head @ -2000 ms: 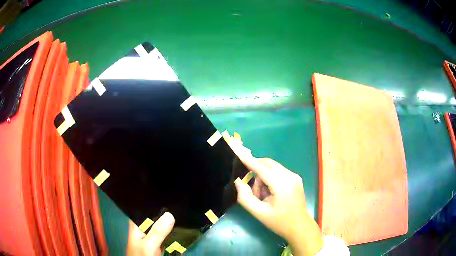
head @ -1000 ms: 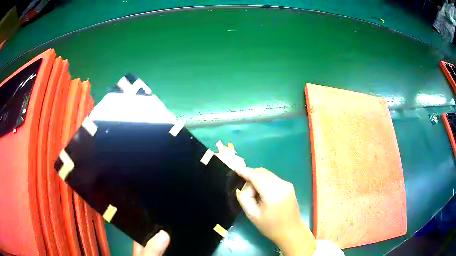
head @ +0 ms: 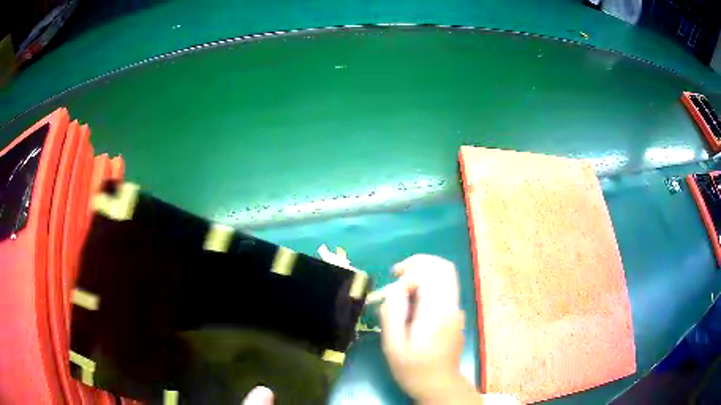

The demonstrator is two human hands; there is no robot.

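A glossy black display panel (head: 213, 293) with pale yellow tape tabs around its edges is held tilted at the lower left. My left hand (head: 258, 396) holds its near edge; only the thumb tip shows. My right hand (head: 423, 324) is just off the panel's right corner, thumb and fingertips close together, blurred. A thin yellow strip seems to be at its fingertips, but I cannot tell if it is gripped. A tape tab (head: 358, 285) sits at that corner. Removed tape pieces (head: 334, 255) lie on the green mat behind the panel.
A stack of orange-red foam trays (head: 67, 261) stands at the left, the outer one with a black panel. A plain orange foam sheet (head: 549, 269) lies on the mat at the right. Two foam trays with black panels (head: 706, 198) are cut off at the right edge.
The panel has turned and moved down, its far corner swinging left. My right hand has come away from the panel's edge to the right. Less of my left hand shows.
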